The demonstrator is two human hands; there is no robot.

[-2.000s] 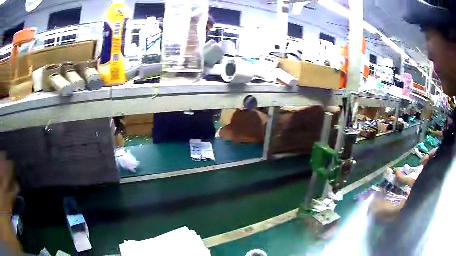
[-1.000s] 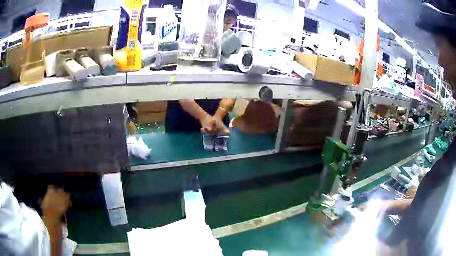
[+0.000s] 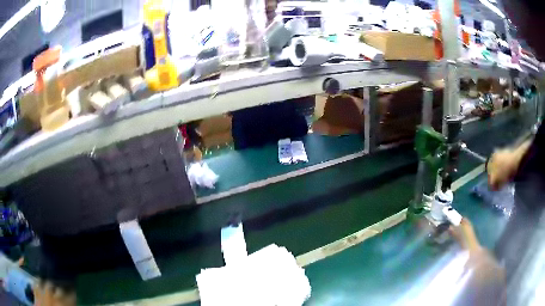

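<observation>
Neither of my hands can be made out as mine. A thick, ragged-edged stack of white sheets lies nearest, at the bottom centre. A white carton-like piece with a dark far end stands out behind it on the dark green conveyor. Another long white piece lies to its left. At the right, a person's hand is at the lever of the green press. That person's other hand is at a white housing under the press.
A blurred hand, seemingly another person's, is at the bottom left beside a white and blue thing. A grey shelf with bottles, cartons and white parts crosses above. A pale edge rail borders the conveyor. Two small packs lie across the line.
The view has shifted, and the shelf now slopes. The hands over the small packs across the line are gone. The person at the right now has one hand up at the press lever.
</observation>
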